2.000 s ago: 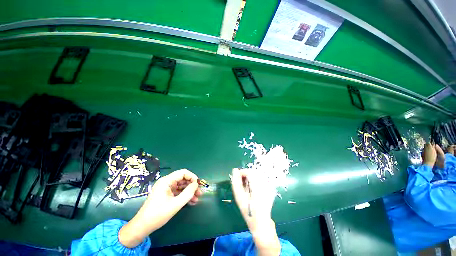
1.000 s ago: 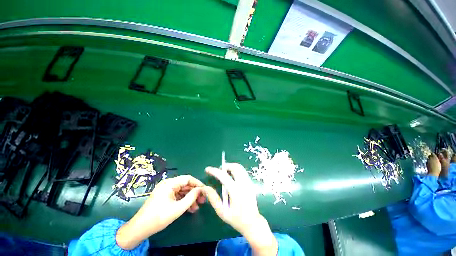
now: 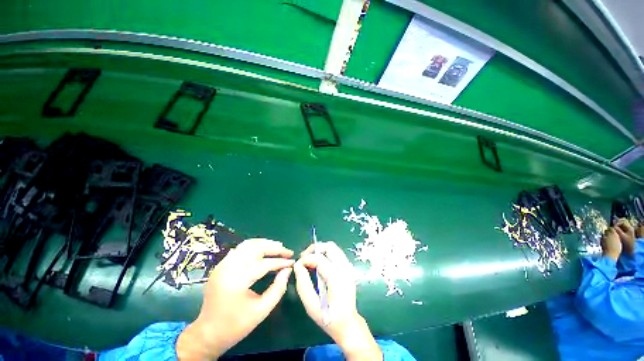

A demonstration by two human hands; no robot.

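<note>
My left hand (image 3: 243,292) and my right hand (image 3: 328,285) meet at the fingertips low in the middle of the head view. The left thumb and index finger are pinched together; whatever small part lies between the fingertips is hidden. My right hand holds a slim pale tool (image 3: 322,282) like a pen, its thin tip pointing up past the knuckles. A heap of yellow-and-black strips (image 3: 185,247) lies beside the left hand. A heap of white slips (image 3: 387,252) lies right of the right hand.
A tangled black frame stack (image 3: 85,204) lies at far left. Several black frames lie along the far side, one near the middle (image 3: 320,125). Another mixed heap (image 3: 533,236) lies at right, near a neighbour's hands (image 3: 616,238) and blue sleeves. An instruction sheet (image 3: 438,60) hangs behind.
My right hand has come left to meet my left hand, and the dark and yellow piece seen earlier at the left fingertips is now hidden. The far frames have shifted left.
</note>
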